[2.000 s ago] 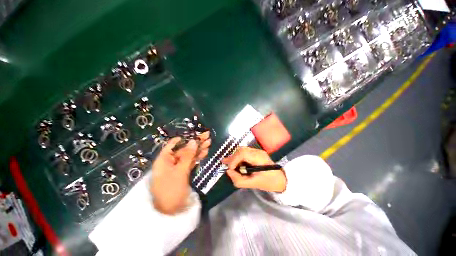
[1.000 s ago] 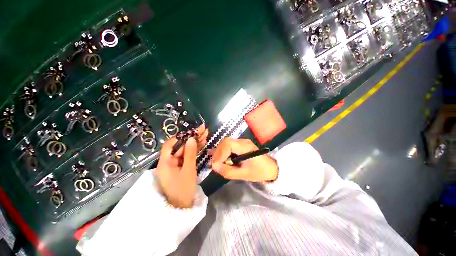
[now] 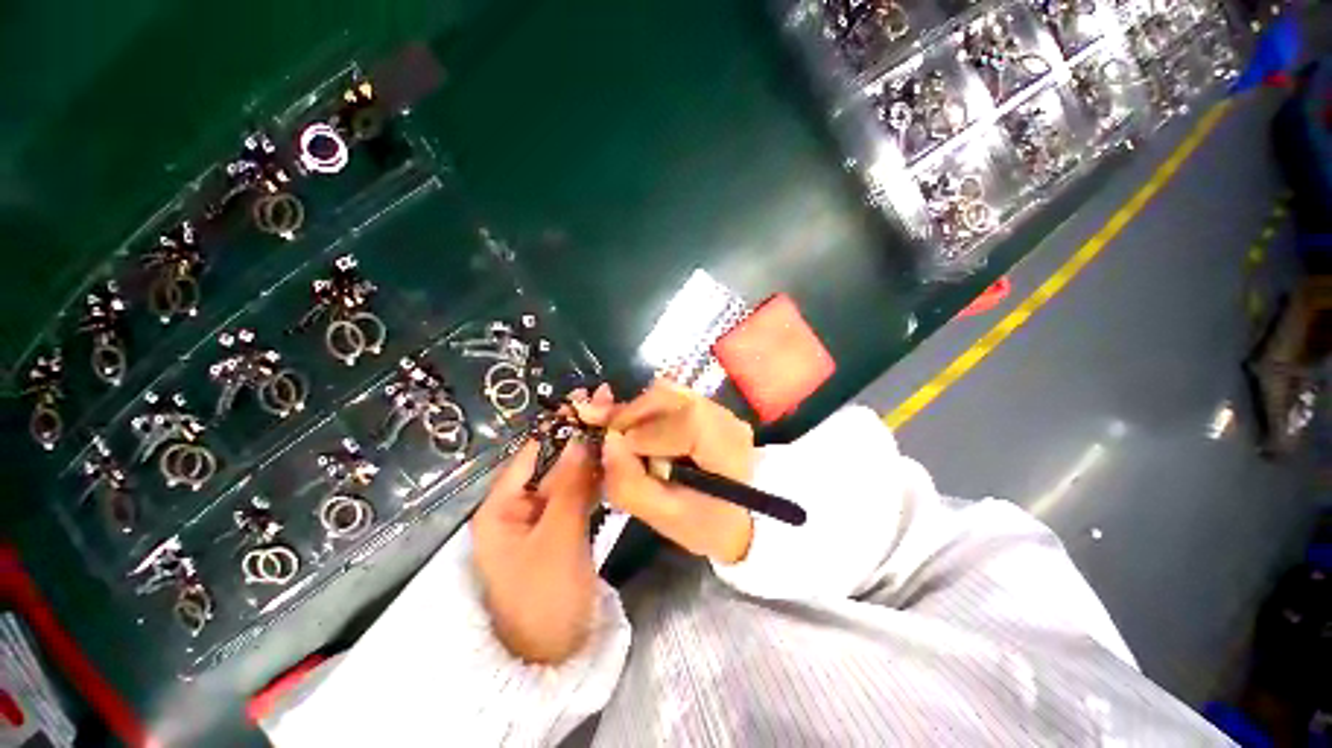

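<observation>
My left hand (image 3: 541, 548) holds a small dark unit (image 3: 563, 433) with silver dots between thumb and fingers, near the front edge of the green mat. My right hand (image 3: 679, 468) holds black tweezers (image 3: 738, 493) like a pen. Its fingertips are at the unit, beside my left fingertips. The tweezers' tips are hidden or too small to see. The white strip (image 3: 690, 325) with rows of small black marks lies under my hands, mostly covered by them. A red square pad (image 3: 777, 358) lies beside it.
A clear blister tray (image 3: 438, 178) with units and paired rings lies on the left. Shiny filled trays (image 3: 947, 266) are at the upper right. A red bar (image 3: 66, 650) is at the lower left. A grey floor with a yellow line (image 3: 1059, 285) is on the right.
My right hand has moved from over the strip, left and up to the unit in my left hand. The tweezers now slant down to the right. My left hand still holds the unit.
</observation>
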